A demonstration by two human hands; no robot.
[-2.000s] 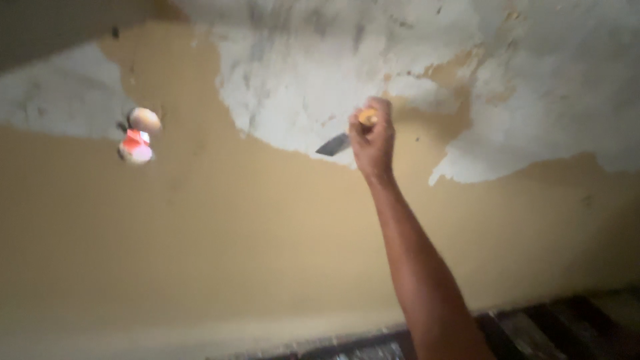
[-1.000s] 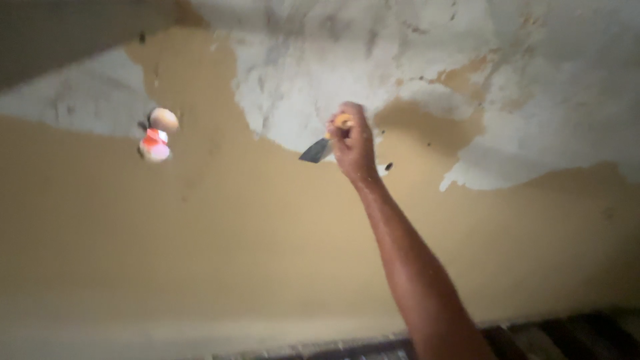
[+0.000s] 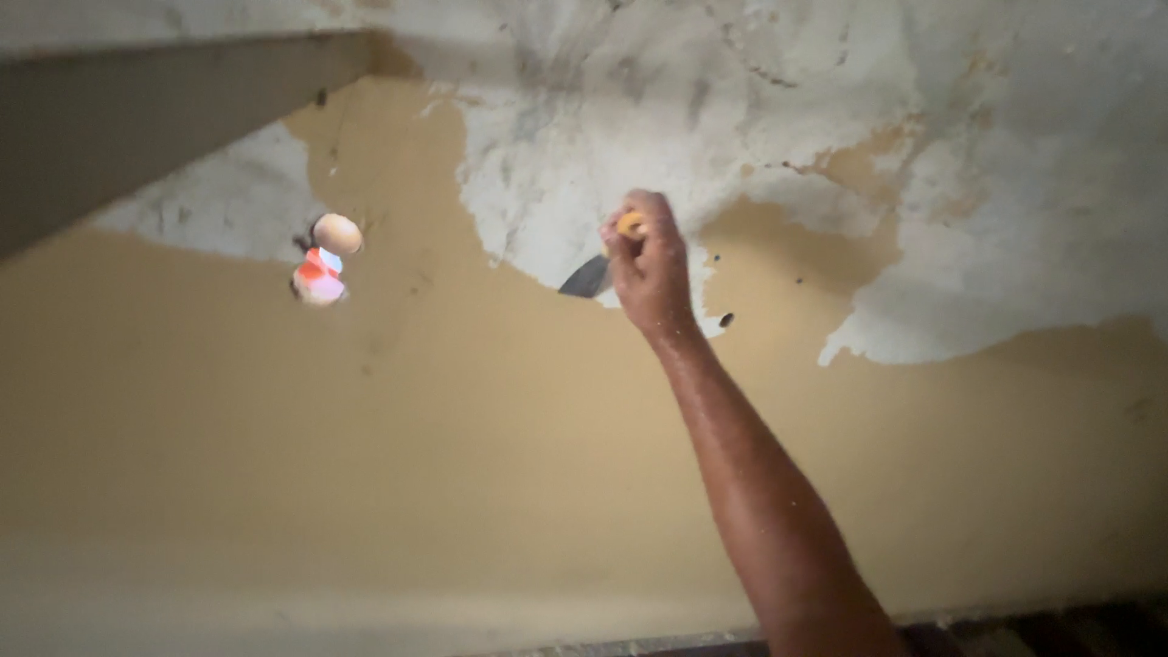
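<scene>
My right hand [image 3: 652, 265] grips the yellow-orange handle of a putty knife [image 3: 584, 276], its dark metal blade pointing down and to the left. The blade lies against or very near the wall, at the lower edge of a bare grey-white patch [image 3: 538, 182]. Below that ragged edge the wall carries tan paint [image 3: 456, 438]. Part of the blade is hidden behind my fingers. My left hand is out of view.
Two round fixtures [image 3: 338, 234] with a bright red and white glow between them sit on the wall at left. A grey slanted beam or ledge [image 3: 164, 128] crosses the upper left. Small dark holes [image 3: 726, 319] mark the wall right of my wrist. Dark slats [image 3: 1049, 634] show at the lower right.
A flake of paint has come off right of my wrist, where paler wall and a dark hole now show. My right hand keeps its hold on the putty knife.
</scene>
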